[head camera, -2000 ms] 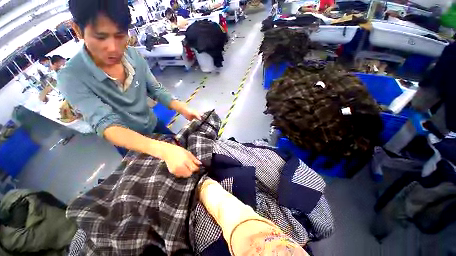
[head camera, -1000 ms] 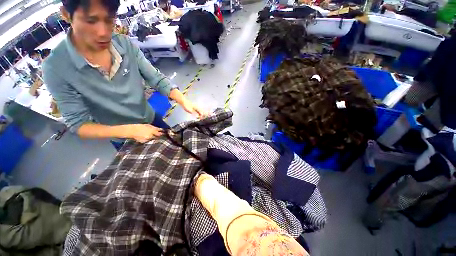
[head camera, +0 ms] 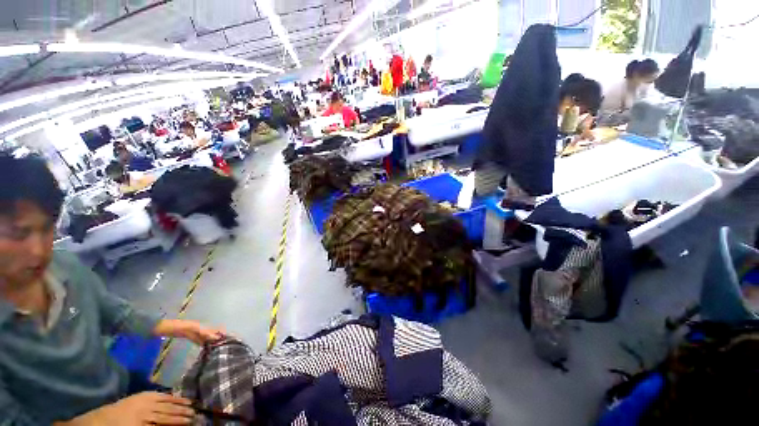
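The grey-black plaid garment [head camera: 223, 376] lies at the bottom edge, left of centre, in the hands [head camera: 158, 408] of another person who stands at the left. Beside it, to the right, is a heap of black-and-white checked fabric [head camera: 333, 348] with navy pieces [head camera: 414, 376] on it. The heap and the garment are cut off by the bottom edge. Neither my left hand nor my right hand is in view.
Brown plaid garments [head camera: 391, 237] are heaped on a blue bin [head camera: 416, 304] ahead. Yellow-black floor lines [head camera: 280, 279] run along the aisle. At the right are a white trough [head camera: 666, 208], hanging navy garments [head camera: 524, 108] and a dark heap in the lower corner [head camera: 716, 383]. Other people sit farther back.
The view has swung up and right, so the person and garments sit lower and farther left. My forearm, earlier reaching over the checked fabric, is out of view.
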